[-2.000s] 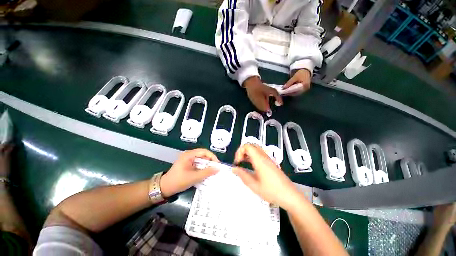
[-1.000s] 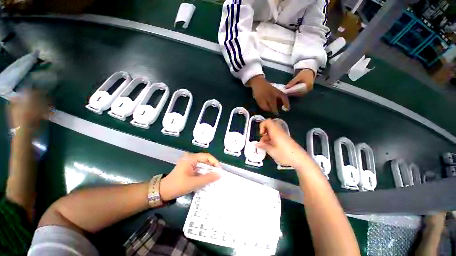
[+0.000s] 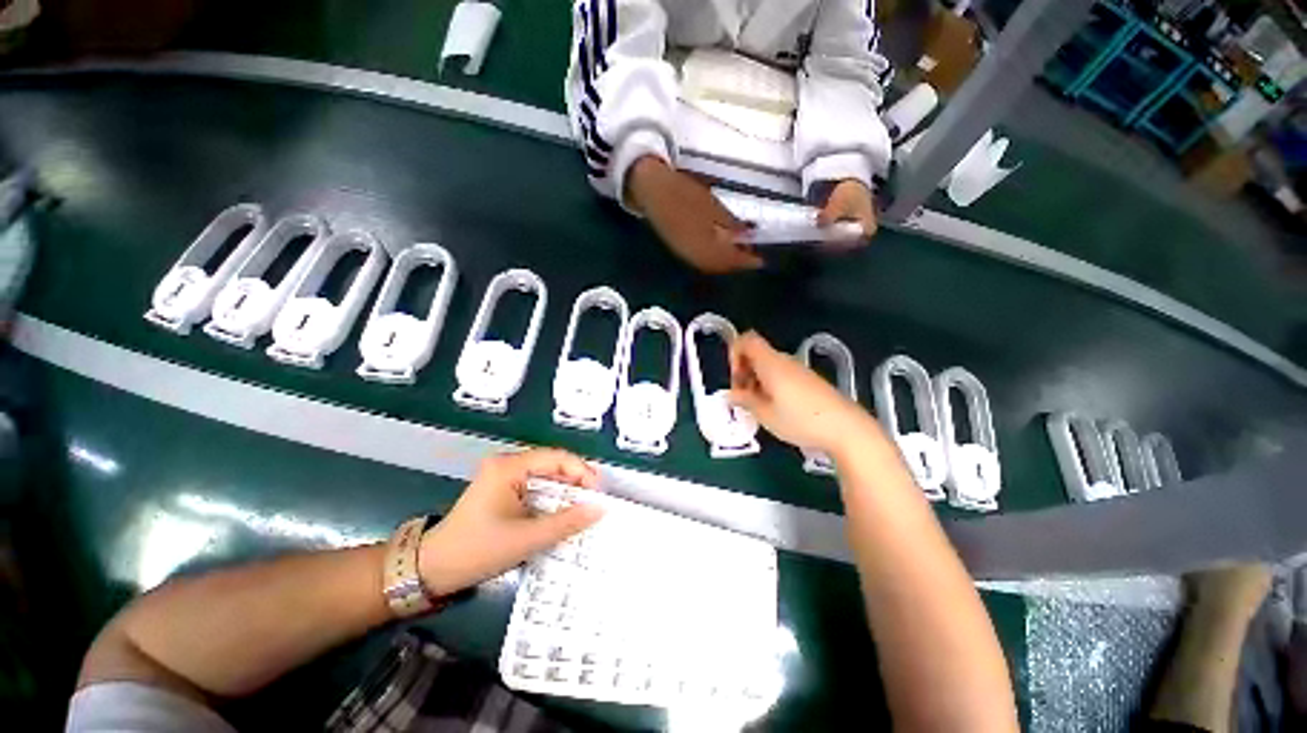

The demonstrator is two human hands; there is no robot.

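My left hand (image 3: pixel 523 518) pinches the upper left corner of a white label sheet (image 3: pixel 645 594) with a faint grid of marks, lying over the green worktop. My right hand (image 3: pixel 791 397) reaches over the conveyor with its fingertips together at the right side of a white looped plastic unit (image 3: pixel 725 425). Whether a label is between those fingertips cannot be seen. More looped units stand in a row on the dark green belt, such as one to the left (image 3: pixel 648 408) and one partly behind my right hand (image 3: pixel 827 358).
A person opposite in a white striped sleeve (image 3: pixel 616 100) holds a white strip (image 3: pixel 788 219) over the far belt edge. A grey post (image 3: pixel 1147 523) slants across the right. Bubble wrap (image 3: pixel 1097 659) and another person's forearm (image 3: pixel 1215 644) are at the lower right.
The units have shifted left in view. My right hand has gone from one unit to the neighbour on its right. My left hand stays on the sheet. The opposite person's strip shows wider between their hands.
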